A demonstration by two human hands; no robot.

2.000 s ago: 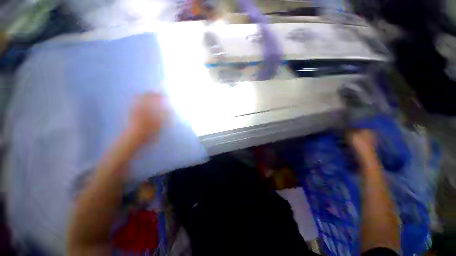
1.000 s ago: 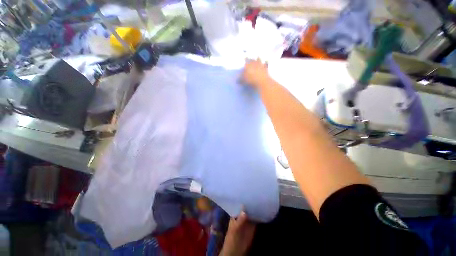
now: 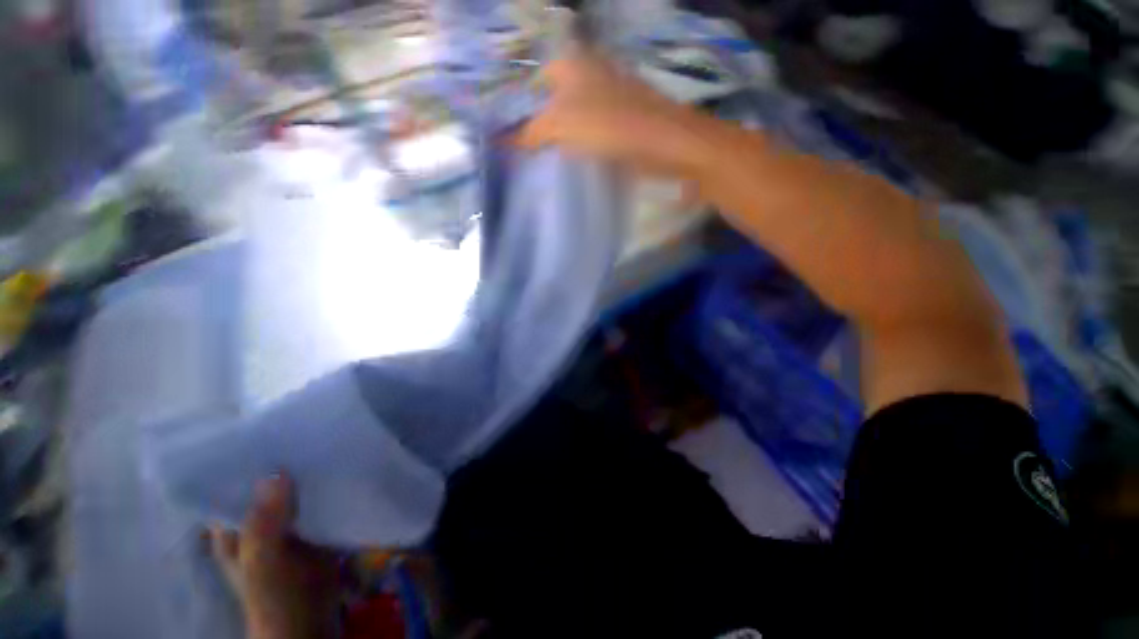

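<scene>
A light-blue cloth panel (image 3: 312,456) hangs folded and bent between my two hands over the front edge of the table, in front of my lap. My right hand (image 3: 581,112) is raised at the upper middle and grips the panel's upper end. My left hand (image 3: 262,543) is low at the left and holds the panel's lower edge, with its fingertips showing against the cloth. More pale blue cloth (image 3: 144,375) lies at the left. The view is blurred, so finger detail is unclear.
The white table (image 3: 362,275) shows strong glare in the middle. Blurred items stand along its back. A blue plastic basket (image 3: 774,387) is below at the right. A red cloth (image 3: 371,614) shows at the bottom left. Cloth is heaped at the far right.
The view has swung right. A blue panel that was spread flat is now lifted and bent between my hands. The paler cloth beside it now lies at the left.
</scene>
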